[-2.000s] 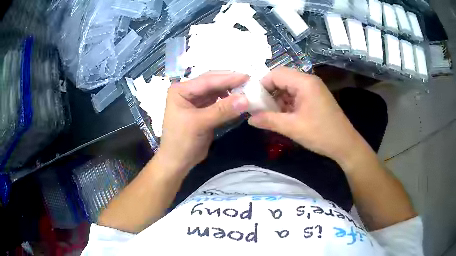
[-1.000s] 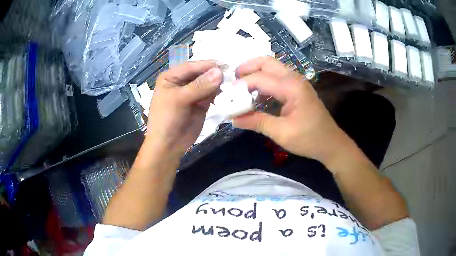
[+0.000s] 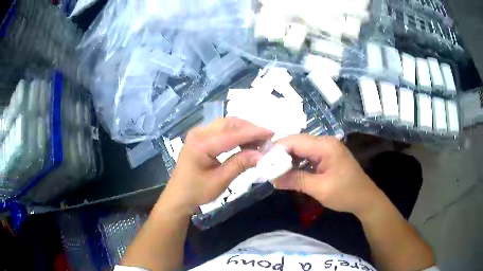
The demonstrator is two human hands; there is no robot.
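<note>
My right hand (image 3: 323, 172) grips a white unit (image 3: 276, 162) between thumb and fingers, above the near tray. My left hand (image 3: 217, 164) is at the unit's left end, its thumb and fingertips pinched close together there. Whether a small part sits between the left fingertips is hidden and blurred. Loose white pieces (image 3: 267, 110) lie heaped in the clear parts tray (image 3: 209, 218), beyond and below the hands. The tray's near corner shows below the left fingers.
A clear bag of translucent covers (image 3: 127, 108) lies upper left. Another clear bag with cream blocks (image 3: 312, 24) is top centre. The finished-unit tray (image 3: 392, 129) at right holds rows of white units. Stacked trays with a blue edge (image 3: 55, 127) stand left.
The view has tilted up, showing more of the bags. My hands have come together at the white unit; a second ago they were apart, with the unit in my right hand.
</note>
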